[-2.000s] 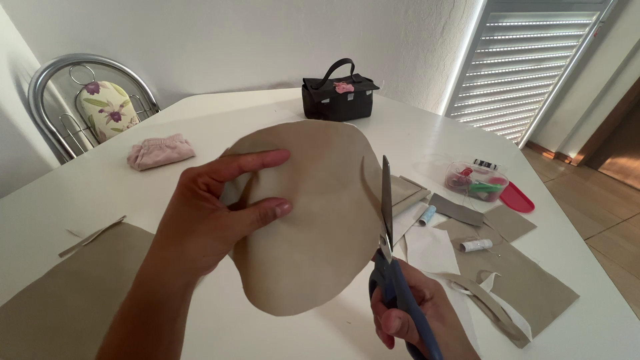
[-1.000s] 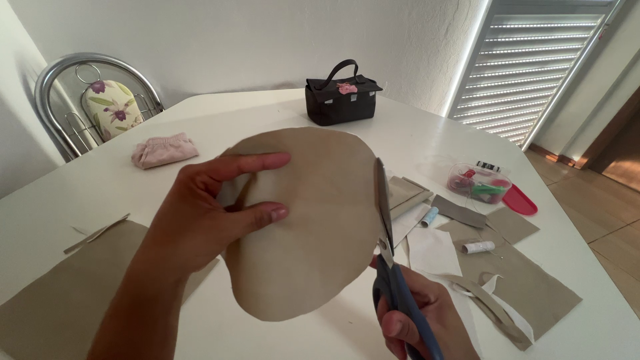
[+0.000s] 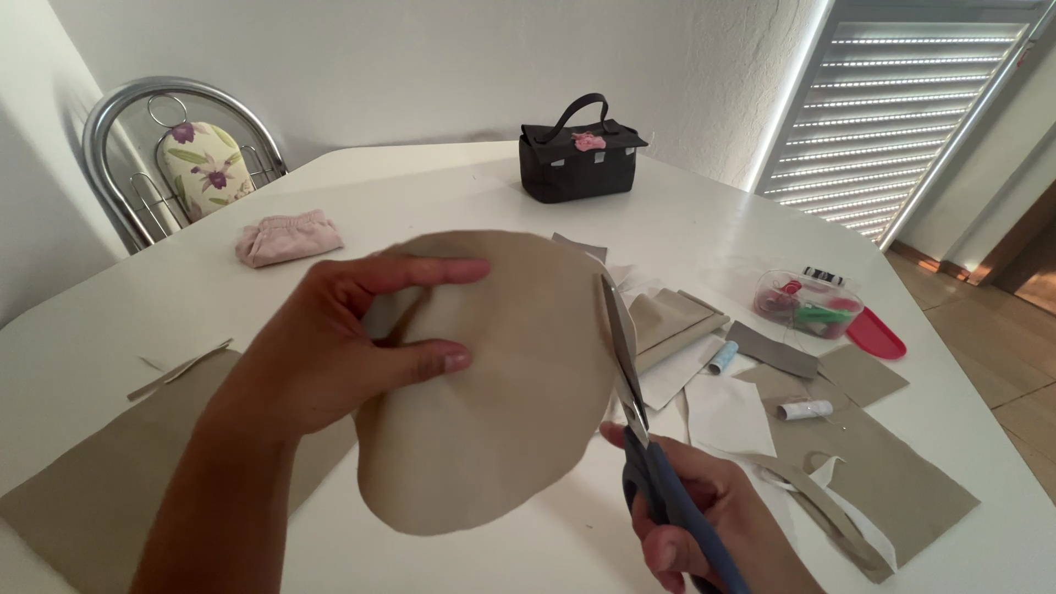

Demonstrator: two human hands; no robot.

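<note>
My left hand (image 3: 363, 338) grips a rounded piece of beige fabric (image 3: 511, 379) by its left side, with the thumb and a finger lying on its face. The piece is held up above the white table. My right hand (image 3: 701, 511) holds scissors with blue handles (image 3: 631, 371), their blades pointing up along the right edge of the fabric. The blades look nearly closed, and a thin sliver of fabric edge shows just right of them.
A black handbag (image 3: 577, 169) stands at the back and a pink gathered cloth (image 3: 289, 239) lies left. Beige fabric (image 3: 107, 470) is at lower left. On the right are fabric scraps (image 3: 899, 470), thread spools (image 3: 804, 410), a clear plastic box (image 3: 808, 309) and a red lid (image 3: 877, 332).
The scissors blades, spread wide two seconds ago, have come together along the fabric's right edge. The left hand keeps its hold, and the piece has tilted slightly.
</note>
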